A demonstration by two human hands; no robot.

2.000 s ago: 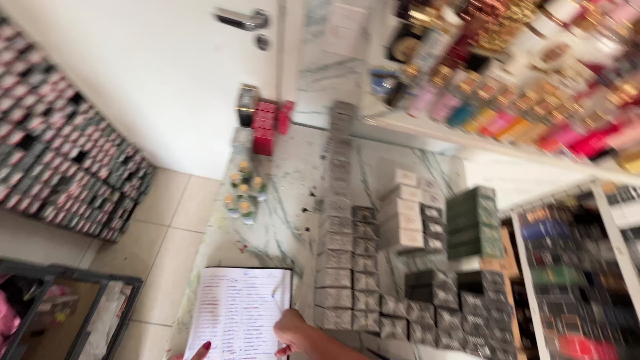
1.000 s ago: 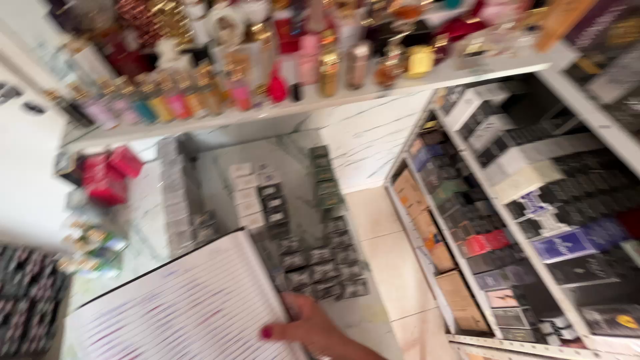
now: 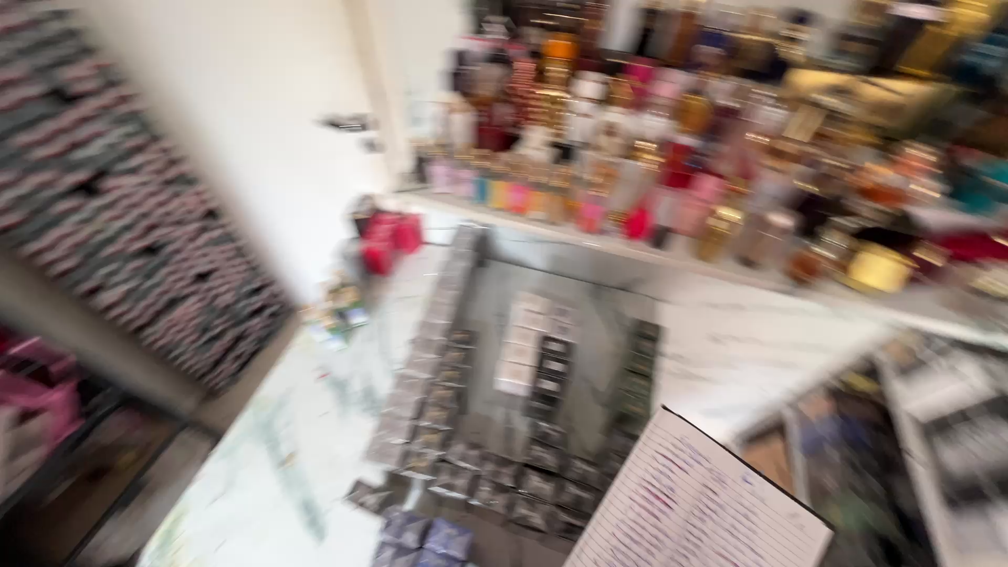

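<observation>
A lined notebook (image 3: 701,504) with a dark cover edge and handwriting on its page is tilted at the lower right, cut off by the frame's bottom edge. Neither my left hand nor my right hand shows, so what holds the notebook is hidden. Behind and left of it, rows of small grey wrapped boxes (image 3: 425,354) lie on a marbled counter (image 3: 268,449). White boxes (image 3: 521,342), black boxes (image 3: 551,370) and dark green boxes (image 3: 639,362) form shorter rows. Purple-blue boxes (image 3: 425,539) sit at the bottom. The view is blurred.
A shelf (image 3: 693,272) crowded with perfume bottles crosses the upper right. Red boxes (image 3: 386,240) and small bottles (image 3: 339,311) stand at the counter's far left. A white door (image 3: 236,118) is beyond, with stacked packages (image 3: 118,197) at left and a shelving unit (image 3: 898,441) at right.
The view has swung back left. The notebook has moved from the lower left to the lower right of the view, and the hand seen at its edge before is out of view.
</observation>
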